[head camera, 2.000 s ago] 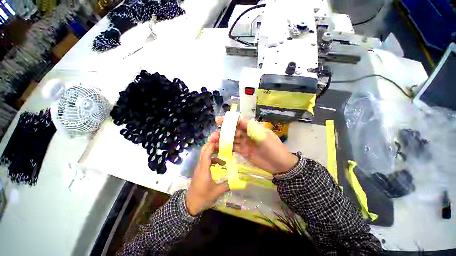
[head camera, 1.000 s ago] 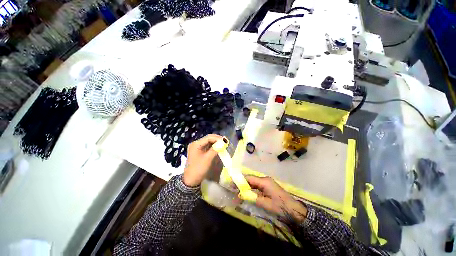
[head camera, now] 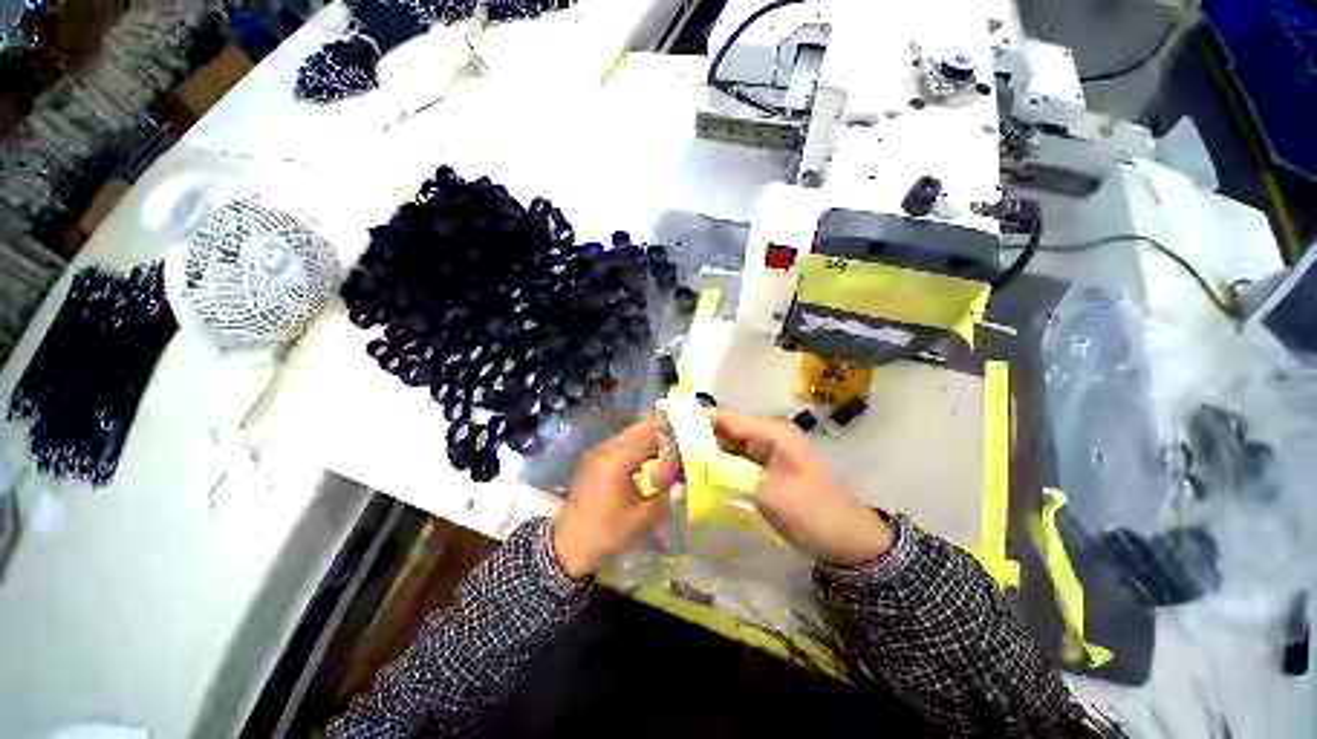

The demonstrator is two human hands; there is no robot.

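My left hand (head camera: 610,498) and my right hand (head camera: 802,484) meet in front of the machine bed. Both grip a strip of yellow tape (head camera: 696,459), which shows pale on one side and bends between the fingers. Yellow tape also shows at the fingers of both hands; the exact wrapping cannot be told. The white sewing machine (head camera: 903,159) stands behind, with yellow tape on its dark front edge. An orange-yellow piece (head camera: 833,378) sits under the head, with small black pieces (head camera: 831,419) in front of it. A large heap of black loops (head camera: 491,311) lies left of the machine.
A white round fan (head camera: 260,272) and bundled black cords (head camera: 94,368) are at the left. A crumpled yellow tape strip (head camera: 1066,578) lies right of the taped bed plate (head camera: 924,477). A clear plastic bag (head camera: 1098,390) with black pieces is further right. A screen (head camera: 1285,315) is at the right edge.
The tape was stretched between my separated hands a second ago; now my hands are closer together and the tape is bent. My right hand has moved up. The camera view has shifted.
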